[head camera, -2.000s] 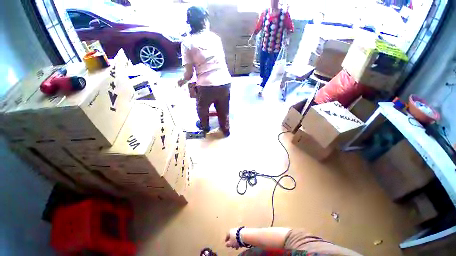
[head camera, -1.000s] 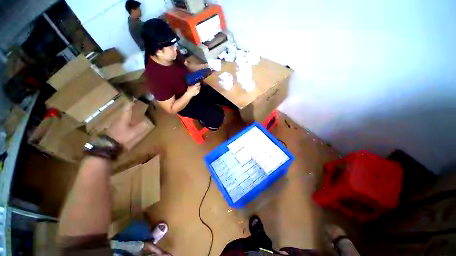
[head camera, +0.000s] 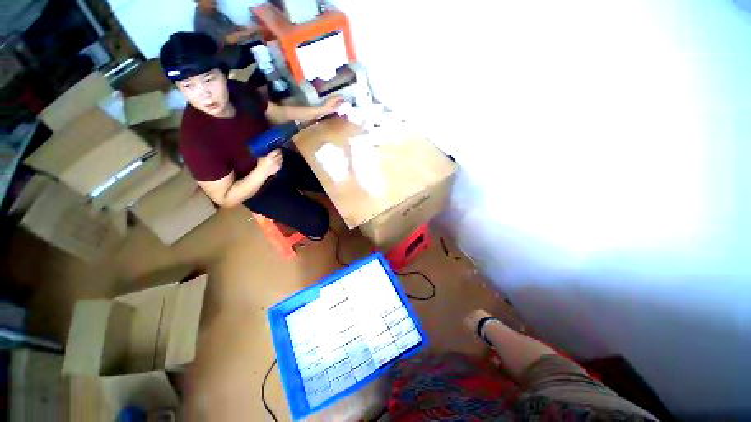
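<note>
A blue plastic crate (head camera: 286, 368) stands at the lower centre, filled with tight rows of small white boxes (head camera: 350, 325). My right hand (head camera: 475, 319) shows small and blurred to the right of the crate, apart from it, beyond a dark bracelet on my wrist. Its fingers cannot be made out. My left hand is out of the picture.
A seated person in a dark red shirt holds a blue handheld tool (head camera: 272, 139) at a small table (head camera: 354, 204) bearing white items. An orange and grey machine (head camera: 317, 37) stands behind. Open cartons (head camera: 136, 330) lie at left. A black cord (head camera: 265, 391) runs on the floor.
The view has turned from the doorway to the crate and seated person. My left hand has left the picture since the last frame. The seated person's face has turned towards me.
</note>
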